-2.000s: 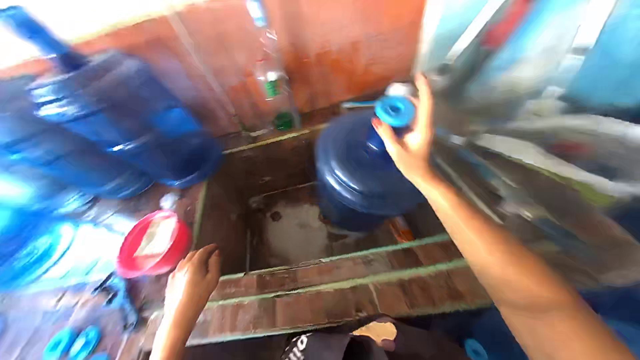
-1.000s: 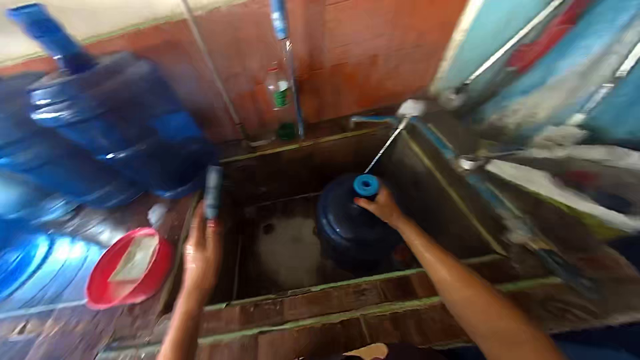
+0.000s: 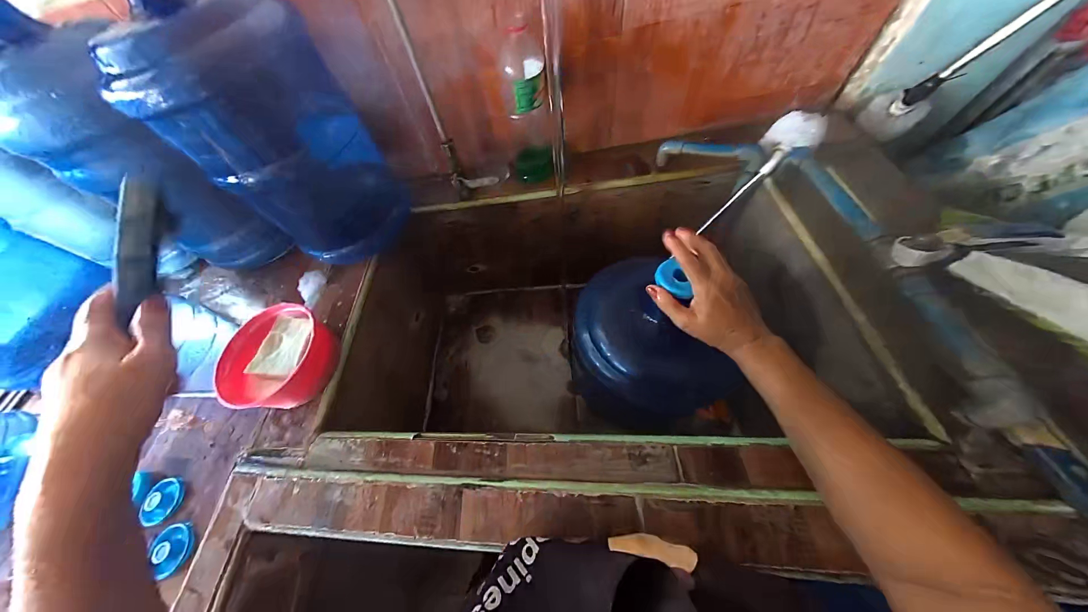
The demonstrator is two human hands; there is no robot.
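Note:
A blue plastic water jug (image 3: 633, 348) stands upright in the right part of a tiled basin (image 3: 501, 374), with a light blue cap (image 3: 674, 278) on its neck. My right hand (image 3: 710, 293) is at that cap, thumb and fingers around its near side; whether it grips the cap or only touches it I cannot tell. On the left, raised over the ledge, my left hand (image 3: 115, 353) holds a dark, blurred, block-like object (image 3: 138, 246) upright between thumb and fingers. Its kind is unclear.
Large blue jugs (image 3: 255, 127) stand at the left, behind a red bowl (image 3: 276, 357) with a pale block in it. Loose blue caps (image 3: 170, 551) lie lower left. A clear bottle (image 3: 525, 93), a blue pipe (image 3: 705, 149) and a white-headed brush (image 3: 790, 136) are along the back.
My left hand was low beside the red bowl without the dark object two seconds ago; it now holds it, raised further left. My right hand stays at the jug's neck, its fingers shifted over the cap.

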